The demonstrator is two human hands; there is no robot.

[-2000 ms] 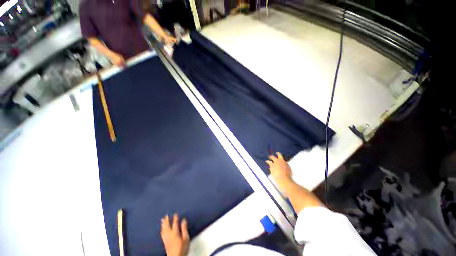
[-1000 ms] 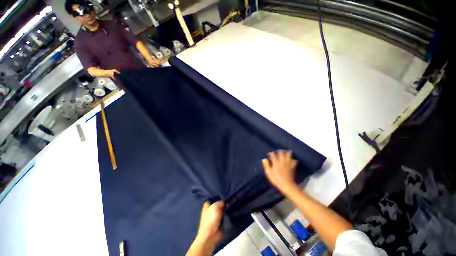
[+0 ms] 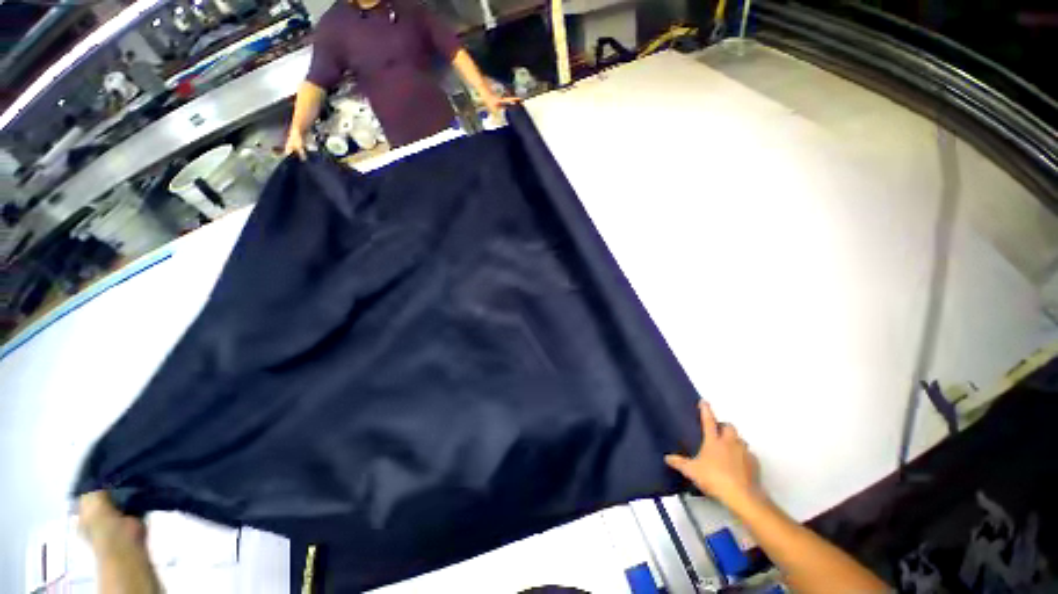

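Dark navy fabric (image 3: 418, 337) spreads across the white cutting table, its left part loose and rumpled. My left hand (image 3: 114, 528) is blurred at the lower left and holds the fabric's near left corner. My right hand (image 3: 719, 462) lies at the near end of the thick fabric roll (image 3: 603, 273), thumb and fingers spread on it. The silver guide rail end (image 3: 669, 540) sticks out from under the near fabric edge, with bright blue pieces (image 3: 729, 553) on both sides. A short pale bar (image 3: 309, 569) shows partly below the near edge.
A person in a maroon shirt (image 3: 395, 70) stands at the far edge, one hand on the fabric's far left corner, the other by the roll's far end. A dark cord (image 3: 934, 290) hangs on the right. Metal rollers (image 3: 928, 81) lie far right. A white bucket (image 3: 215, 176) stands beyond the table.
My left hand and the far person's hand have pulled the fabric edge left over the lower cloth and orange strip. My right hand has moved to the roll's near end. The view has shifted.
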